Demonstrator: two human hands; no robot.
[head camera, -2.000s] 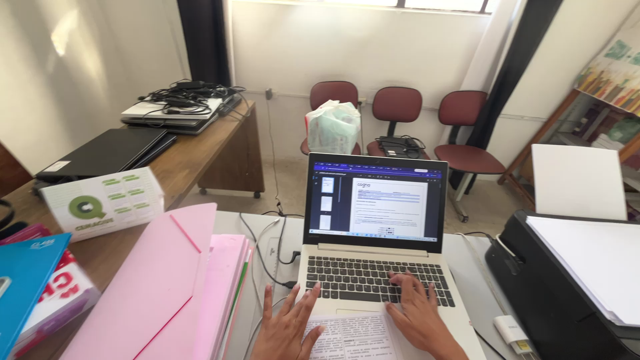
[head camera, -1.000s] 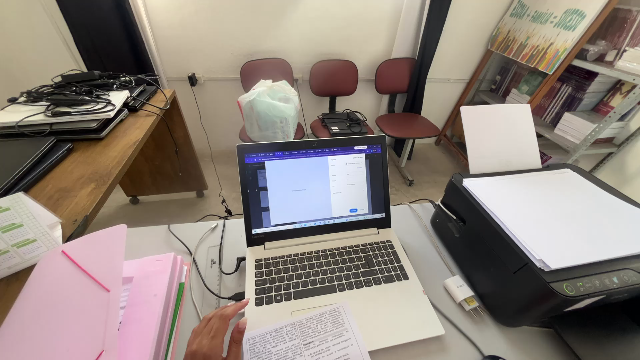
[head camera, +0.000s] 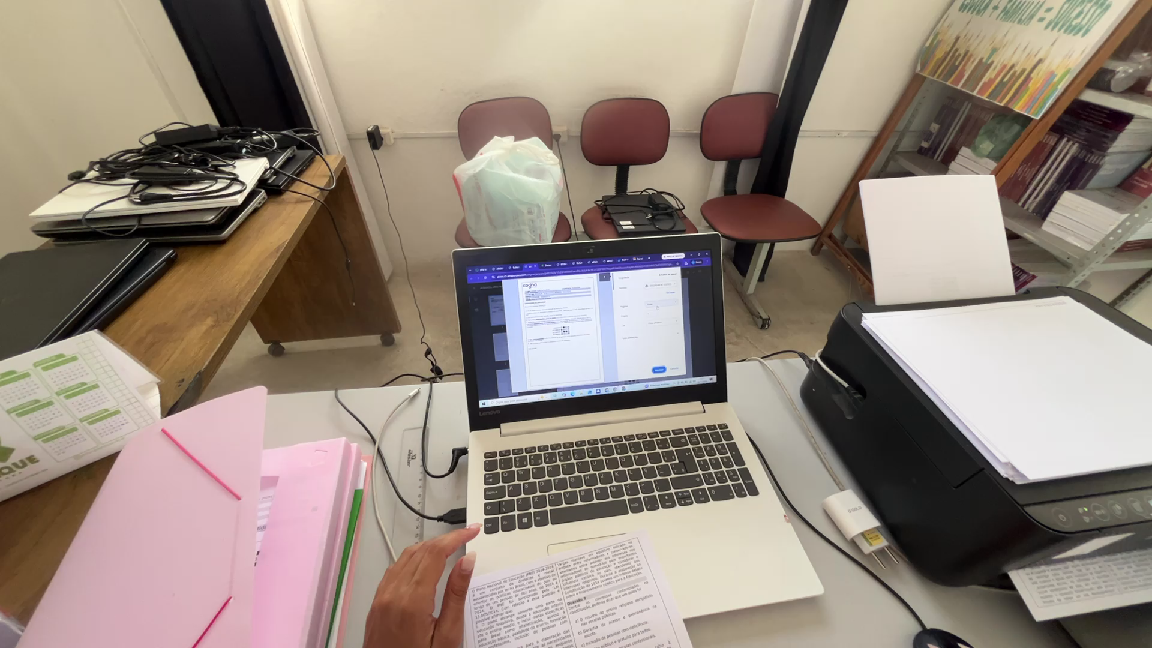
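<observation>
My left hand (head camera: 421, 589) rests at the front left corner of an open Lenovo laptop (head camera: 765, 558), fingers apart, its thumb at the left edge of a printed sheet (head camera: 576, 598). The sheet lies over the laptop's front edge and covers part of the touchpad. On the laptop screen (head camera: 589, 328) a page preview stands beside a panel of settings. My right hand is out of view. At the bottom right, a dark rounded thing, perhaps a computer mouse (head camera: 940, 637), shows only in part.
Pink folders (head camera: 171, 513) and a desk calendar (head camera: 67, 414) are at left. A black printer (head camera: 909, 468) bearing white paper (head camera: 1017, 387) stands at right, near a white charger plug (head camera: 859, 526). Cables (head camera: 387, 468) and a ruler (head camera: 412, 486) lie left of the laptop. Chairs (head camera: 625, 135) stand behind.
Two seconds ago my right hand was on the keyboard; it has left the view. The screen has gone from a document to a preview with a settings panel. The view has shifted to the right.
</observation>
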